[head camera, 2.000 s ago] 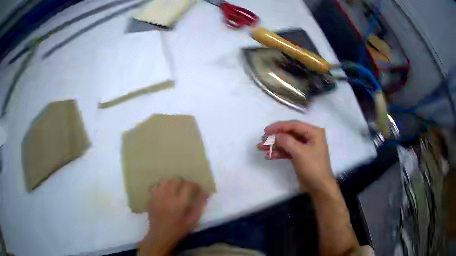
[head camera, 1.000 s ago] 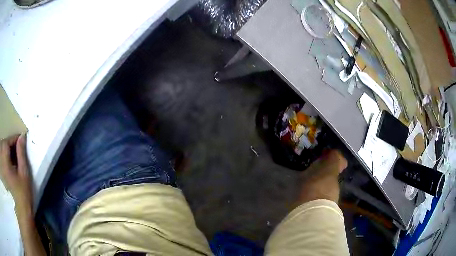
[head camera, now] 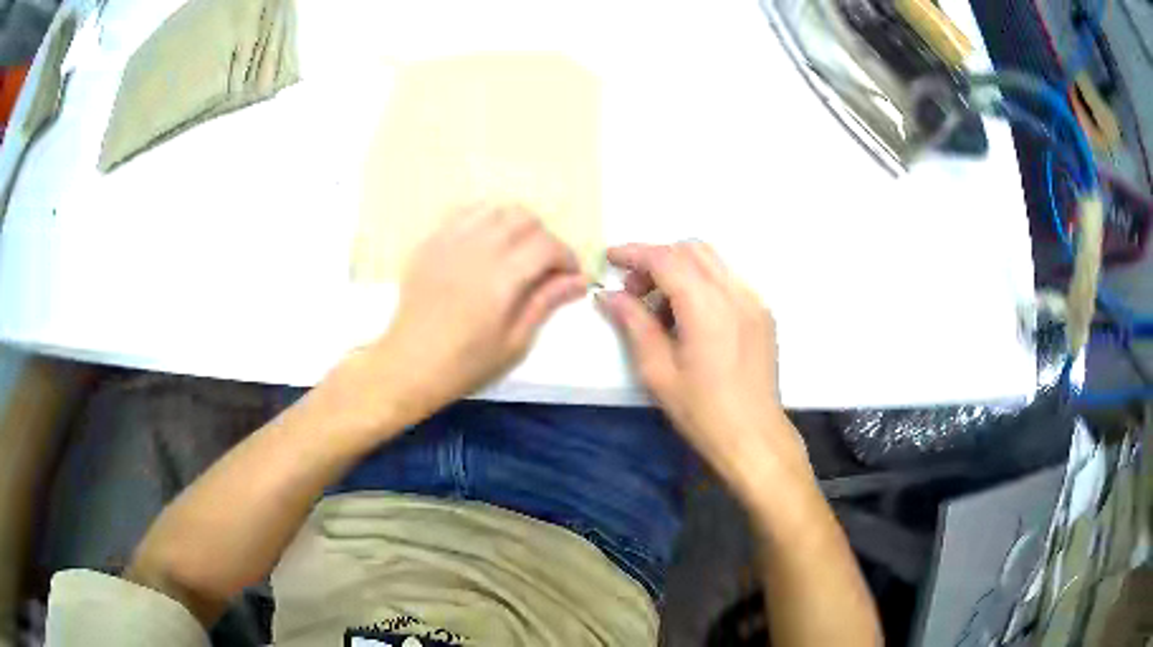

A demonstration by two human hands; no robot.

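A khaki pocket piece [head camera: 487,139] lies flat on the white table in front of me, looking pale in the bright light. My left hand [head camera: 487,284] rests over its near edge, thumb and fingertips at the near right corner. My right hand [head camera: 695,322] is just right of that corner, with thumb and index finger almost meeting my left fingertips. Both hands pinch at the corner. The fold of the near edge is mostly hidden under my left hand.
A stack of khaki pieces [head camera: 202,76] lies at the upper left. The steam iron [head camera: 872,76] is at the upper right, with a blue hose [head camera: 1075,120] behind it. The white table [head camera: 910,291] ends in a rounded edge near my body. A grey surface [head camera: 993,556] stands at the lower right.
One second ago the view was on the floor and a bin, with my right hand reaching near it. Now the view is back on the table and both hands are together at the khaki piece.
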